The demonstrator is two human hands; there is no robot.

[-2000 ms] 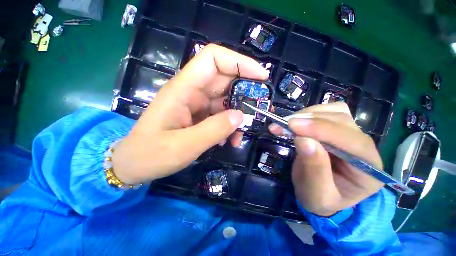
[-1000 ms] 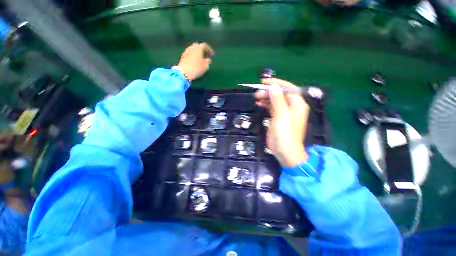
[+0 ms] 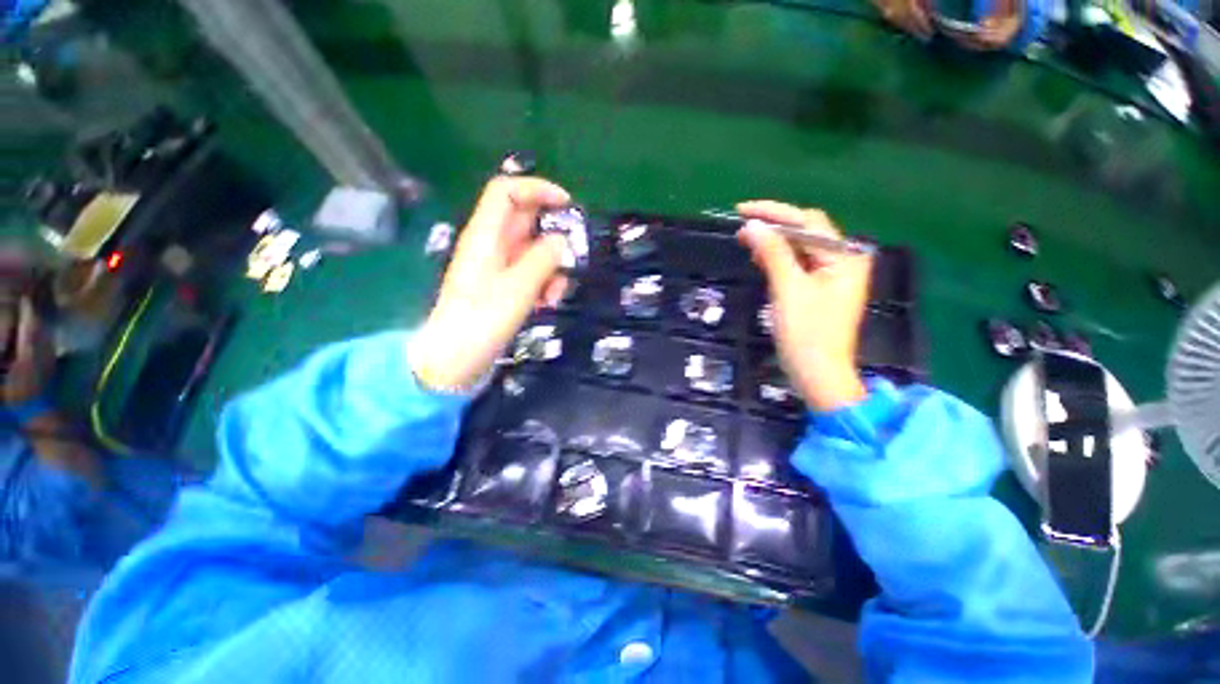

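My left hand [image 3: 492, 283] holds a small open watch housing [image 3: 567, 237] between thumb and fingers, above the back left part of the tray. Its insides look bright and blurred. My right hand [image 3: 814, 297] holds slim silver tweezers [image 3: 827, 242] over the back right part of the tray, their point toward the left and away from the housing. The glossy black tray [image 3: 609, 525] has a grid of square pockets, several with one open unit each. One unit [image 3: 583, 489] lies in a front pocket.
A smartphone [image 3: 1077, 448] rests on a round white fan base; the fan grille [image 3: 1204, 381] is at the right edge. Loose units [image 3: 1042, 295] lie right of the tray. Small yellow and white pieces [image 3: 276, 254] and a grey block [image 3: 355, 215] lie left. Another person's hand [image 3: 30, 350] shows far left.
Since one second ago, my left hand has come back from the mat beyond the tray and now holds a unit over it. My right hand still holds the tweezers. The view has shifted.
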